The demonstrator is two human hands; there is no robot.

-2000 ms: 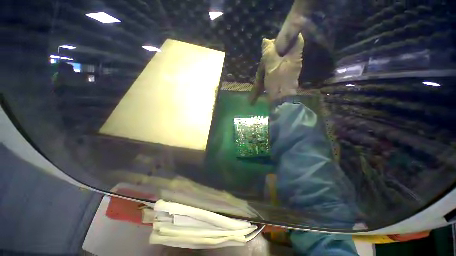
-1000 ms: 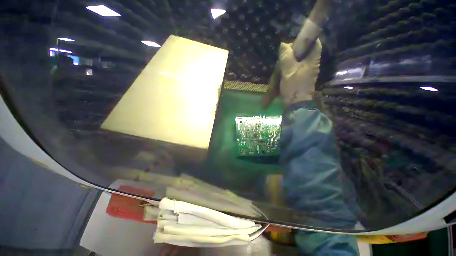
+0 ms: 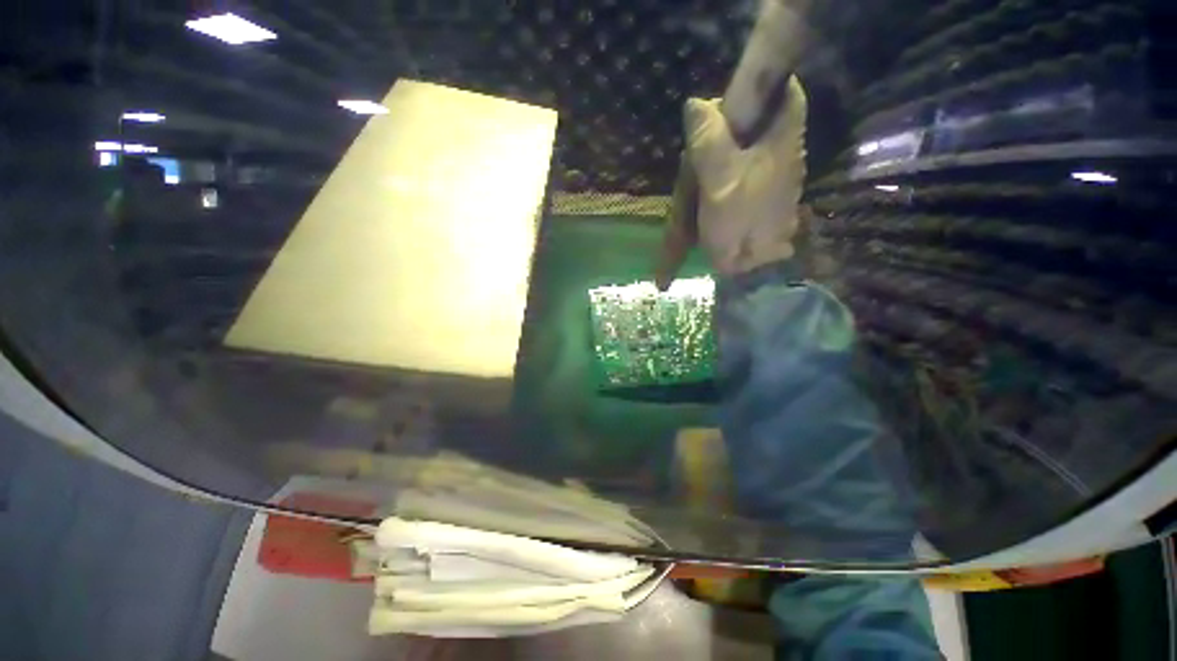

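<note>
A green circuit board [image 3: 653, 333] with dense silvery parts lies on the green mat [image 3: 562, 278], seen through the window. My right hand [image 3: 755, 181], in an off-white glove, is above and behind the board, gripping the thick grey-white tube of the air nozzle [image 3: 771, 58]. The nozzle's dark tip points down at the board's upper edge; I cannot tell if they touch. My blue sleeve covers the mat right of the board and may hide the board's right edge. My left hand is not in view.
A cream panel [image 3: 420, 233] slants left of the mat. Black bumpy foam [image 3: 620, 91] lines the back. The dark window [image 3: 155, 387] reflects ceiling lights. A white folded bundle [image 3: 503, 581] lies on the front ledge, between red [image 3: 310, 540] and yellow cuff parts.
Since one second ago, my right hand and the nozzle show slightly further left, with the tip now at the board's upper edge. The whole view has also shifted a little.
</note>
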